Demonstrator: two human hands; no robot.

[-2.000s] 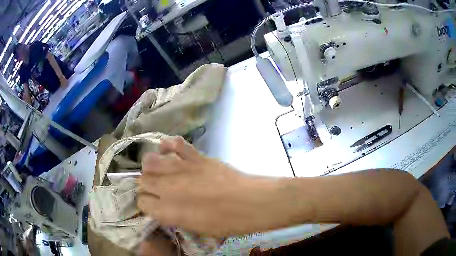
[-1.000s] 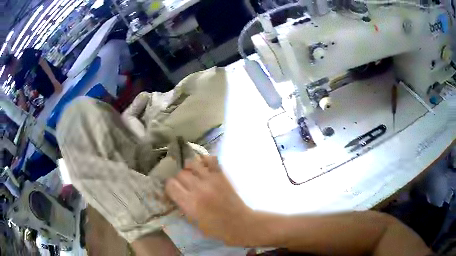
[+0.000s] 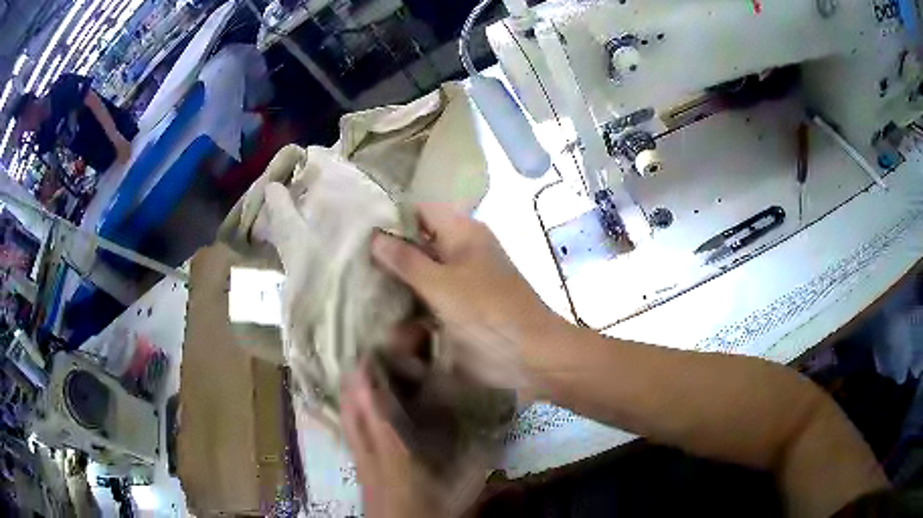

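Note:
A crumpled khaki garment point(image 3: 344, 253) lies bunched left of the sewing machine, its far end spread toward the back of the table. My right hand point(image 3: 455, 273) grips its upper right side, with thumb and fingers on the cloth. My left hand point(image 3: 380, 445) is at the lower edge of the garment, blurred, with its fingers along the cloth; its grip cannot be made out. A dark opening shows in the cloth between my hands. A bright white tag or piece point(image 3: 255, 295) shows at the garment's left edge.
The white sewing machine point(image 3: 708, 71) stands at right, its needle area point(image 3: 612, 218) left of black snips point(image 3: 742, 234). A brown-handled tool point(image 3: 803, 167) and thin white rod point(image 3: 848, 152) lie beyond. Brown cardboard point(image 3: 218, 405) is at left, near another machine point(image 3: 101, 405). A person point(image 3: 81, 121) is far left.
The garment's raised left part has come down and right, bunched between my hands. My right hand has moved up along the cloth. The cardboard and white piece now show at left.

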